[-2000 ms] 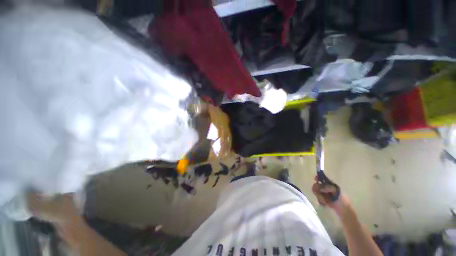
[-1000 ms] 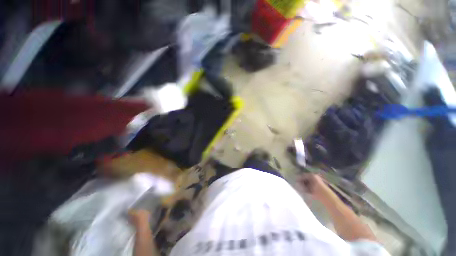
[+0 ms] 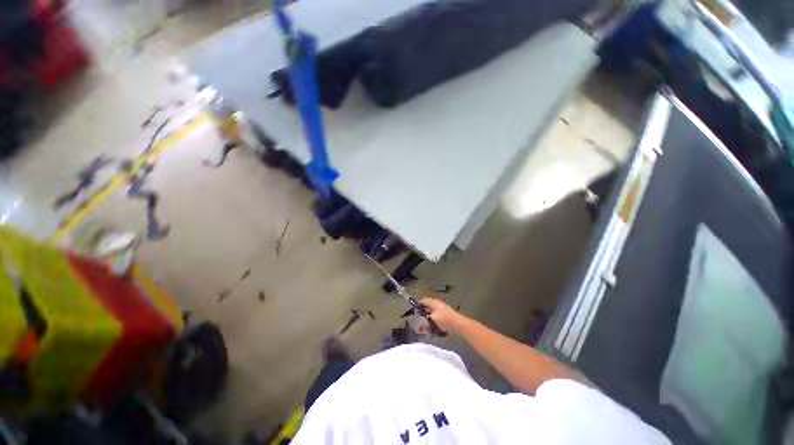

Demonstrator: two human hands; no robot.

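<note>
My right hand (image 3: 438,316) is in front of my body, low in the middle of the view. It is closed around the dark handles of long scissors (image 3: 399,289). The metal blades point forward and left, toward the near corner of the grey table (image 3: 418,165). Two dark fabric rolls (image 3: 470,43) lie side by side at the far part of that table. A blue bar (image 3: 309,113) stands across the table's left end. My left hand is not in the picture.
The cutting machine (image 3: 601,261) with silver rails and a pale sheet (image 3: 727,330) on its dark bed is at the right. Yellow and red crates (image 3: 113,313) and a black bag (image 3: 198,361) are at the left. Dark scraps (image 3: 150,204) lie on the floor near yellow tape.
The view has swung right, from the carton and crates to the table and machine. My left hand and the plastic it was at have left the picture. My right hand still holds the scissors.
</note>
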